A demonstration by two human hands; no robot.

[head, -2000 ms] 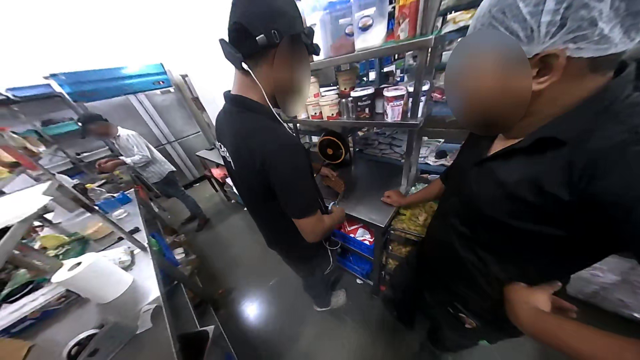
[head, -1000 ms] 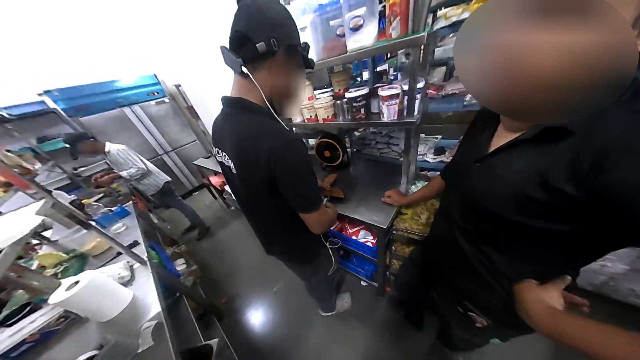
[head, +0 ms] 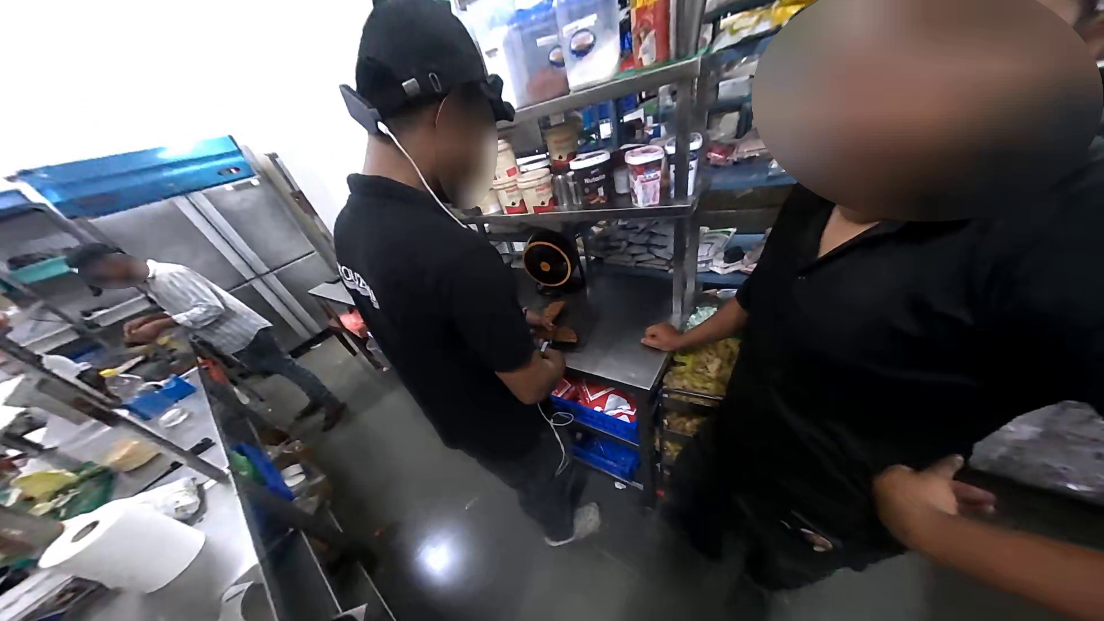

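Neither my left hand nor my right hand is in view. In the middle, a co-worker in a black cap and shirt (head: 423, 285) stands at a steel table (head: 634, 332), holding brown pieces (head: 559, 323) too unclear to name. A small black fan (head: 549, 262) with an orange centre stands at the back of that table. Close on the right is another co-worker in black (head: 828, 362); one closed hand (head: 661, 336) rests on the table corner, and a forearm from the right edge brings the other hand (head: 927, 500) to the waist.
At the lower left, a large white paper roll (head: 129, 548) lies on a cluttered steel counter (head: 226, 500). A person in a striped shirt (head: 203, 302) leans over it farther back. Tubs (head: 591, 177) fill a steel rack; blue crates (head: 604, 417) sit below the table. Glossy floor (head: 414, 517) lies between.
The right co-worker's head and upper body have moved nearer and higher in view. That person's hand has stayed on the table corner. The capped co-worker still stands at the table.
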